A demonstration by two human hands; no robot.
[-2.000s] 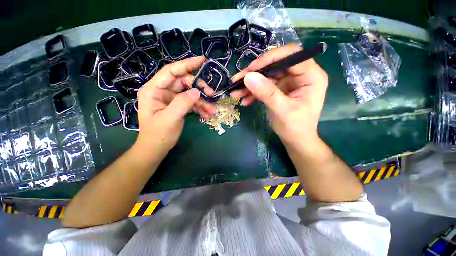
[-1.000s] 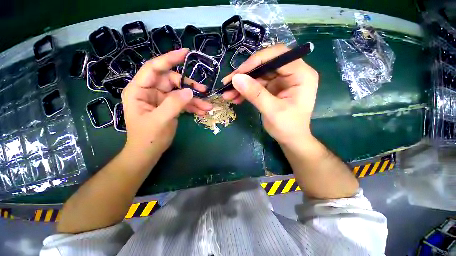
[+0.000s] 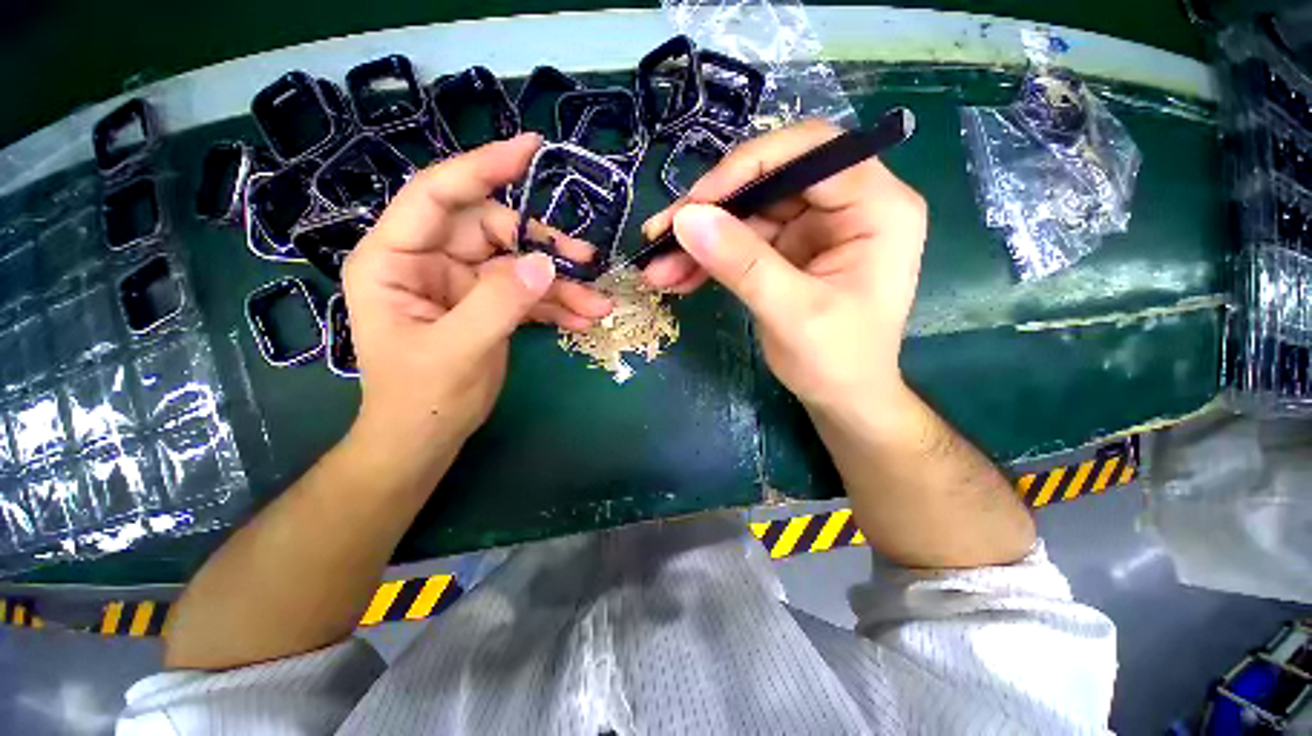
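Observation:
My left hand (image 3: 446, 281) holds a black rounded-square watch frame (image 3: 620, 201) by its left and lower edge, tilted up. My right hand (image 3: 813, 266) holds a slim black pen-like tool (image 3: 806, 170), its tip down at the frame's lower right corner. Whether the tip touches the frame or grips a part is too small to tell. A pile of small tan parts (image 3: 622, 339) lies on the green bench just below the frame.
A heap of loose black frames (image 3: 288, 322) lies behind and left of my hands. A clear blister tray (image 3: 108, 446) with a column of frames is at left. A crinkled poly bag (image 3: 1058, 209) lies at right; another clear bag (image 3: 763, 51) lies behind. Filled trays (image 3: 1273, 273) stand far right.
Since two seconds ago the view has shifted, so hands and bench sit slightly further left. The held frame is turned more upright, and the tool stays at its lower right corner.

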